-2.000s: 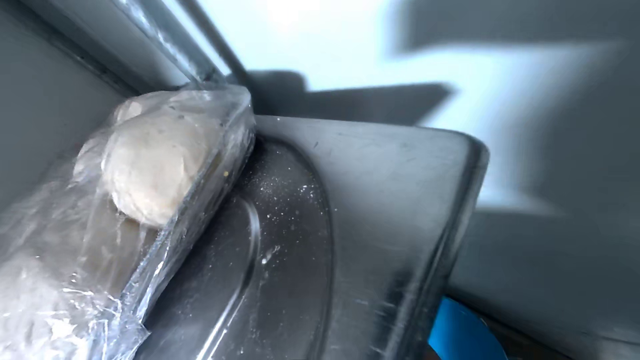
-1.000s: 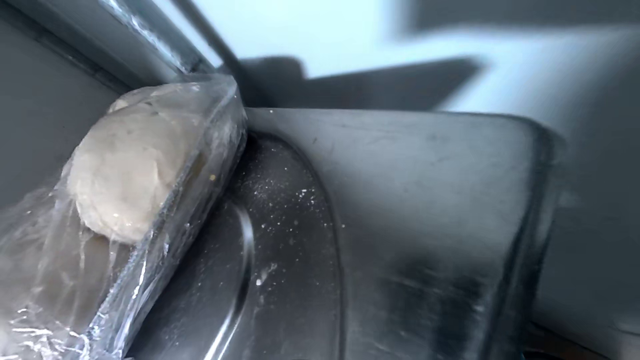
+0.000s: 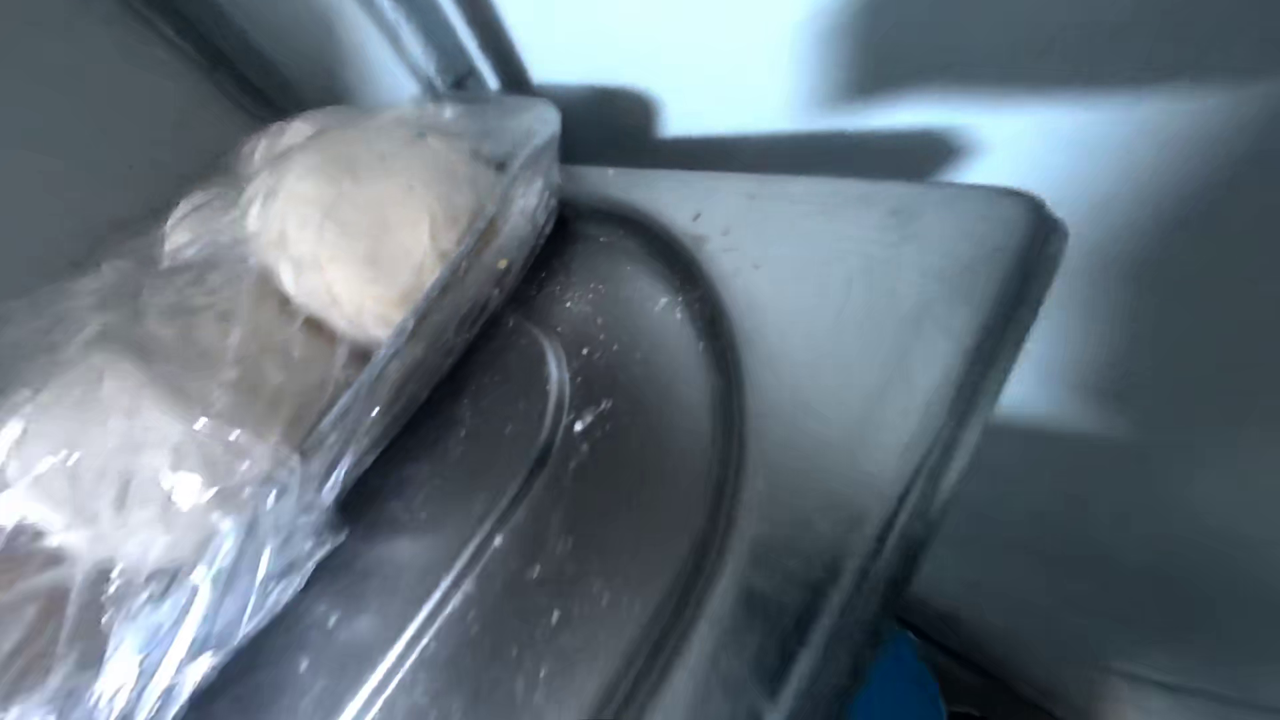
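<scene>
Neither of my hands shows in the head view. At the left lies a tray or shallow box (image 3: 440, 310) wrapped in clear plastic film. Pale rounded lumps that look like dough (image 3: 360, 225) are under the film, one near the far end and another (image 3: 110, 450) lower left. The wrapped tray rests over the left part of a metal surface with a recessed basin (image 3: 640, 480), where white crumbs or flour specks are scattered.
The metal surface has a raised flat rim (image 3: 850, 300) with a rounded far right corner. A pale wall (image 3: 1180, 300) with hard shadows stands behind and to the right. Metal framing (image 3: 450, 50) runs at the upper left. A blue object (image 3: 900, 680) is partly visible below the right edge.
</scene>
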